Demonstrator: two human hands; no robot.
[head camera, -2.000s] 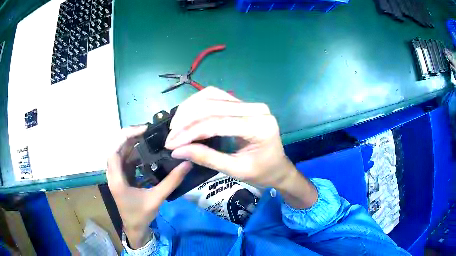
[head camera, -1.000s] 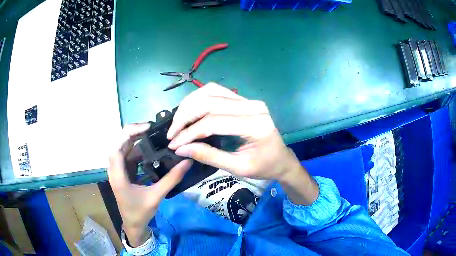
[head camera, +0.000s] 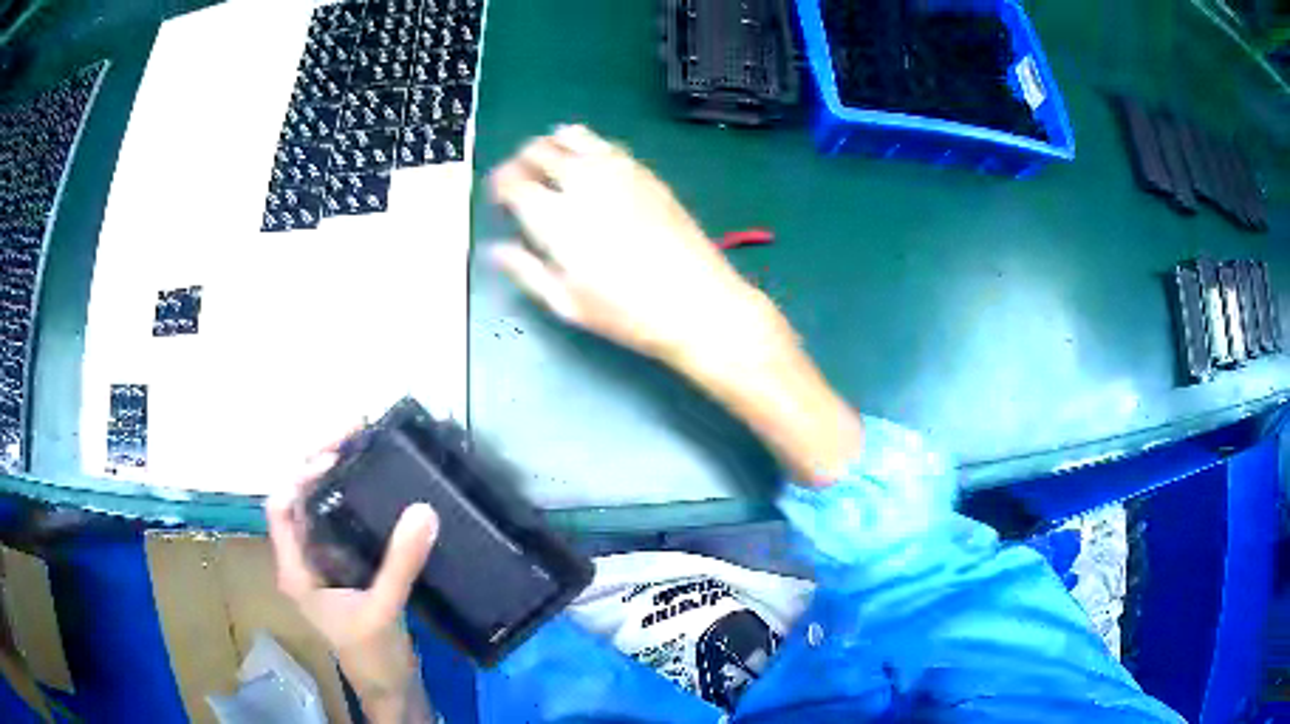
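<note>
My left hand (head camera: 354, 573) grips a black rectangular housing (head camera: 467, 545) over the bench's front edge, thumb across its smooth face. My right hand (head camera: 594, 234) is raised over the green bench, near the right edge of a white sheet; it is blurred, fingers apart, and I see nothing in it. Small black squares with white marks, likely printed labels (head camera: 371, 106), stand in close rows on the white sheet (head camera: 304, 340). A red pliers handle (head camera: 744, 239) shows beside my right wrist; the rest is hidden.
A blue parts bin (head camera: 927, 139) holds small black pieces at the back. Black housings (head camera: 729, 57) lie left of it. Long dark bars (head camera: 1228, 318) lie at the far right. Another label sheet (head camera: 43, 226) is at far left. Blue boxes (head camera: 1203, 566) stand below the bench, right.
My right hand has left the housing and moved up and left over the bench. The housing is turned, its smooth face showing. The view has shifted, showing more of the bench's back.
</note>
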